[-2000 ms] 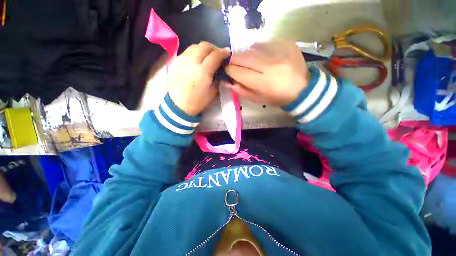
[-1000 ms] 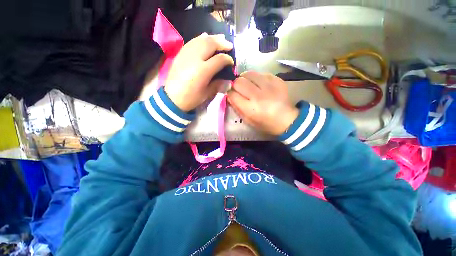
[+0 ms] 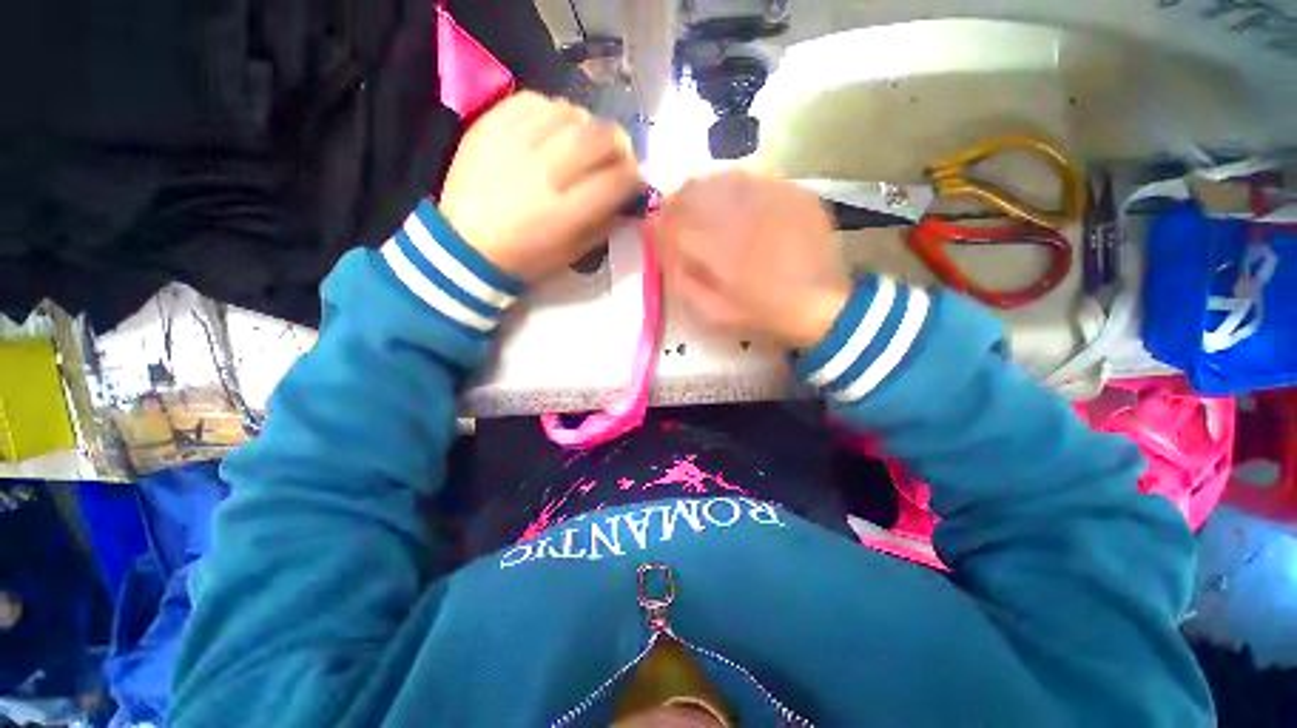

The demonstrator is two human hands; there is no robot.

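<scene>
A narrow pink strip [image 3: 647, 316] runs down from between my hands, over the table edge to my lap. Its other end sticks up as a pink flap beyond my left hand. My left hand [image 3: 538, 178] is closed on black fabric near the needle area, where a bit of black cloth shows at the fingertips. My right hand [image 3: 754, 253], blurred, has its fingers closed at the pink strip beside my left fingertips. The sewing machine [image 3: 910, 86] stands just beyond, with a bright lamp glare; the needle is not distinguishable.
Scissors [image 3: 996, 256] with gold and orange-red handles lie right of my right hand. A black garment heap [image 3: 185, 157] fills the left. A yellow block [image 3: 31, 398] sits far left. A blue bundle [image 3: 1209, 299] and white ties are far right, with pink strips [image 3: 1166, 441] below.
Both hands stay close together at the needle area; my left hand has shifted slightly left. The hanging strip is straighter. The scissors, covered partly earlier, show their handles fully.
</scene>
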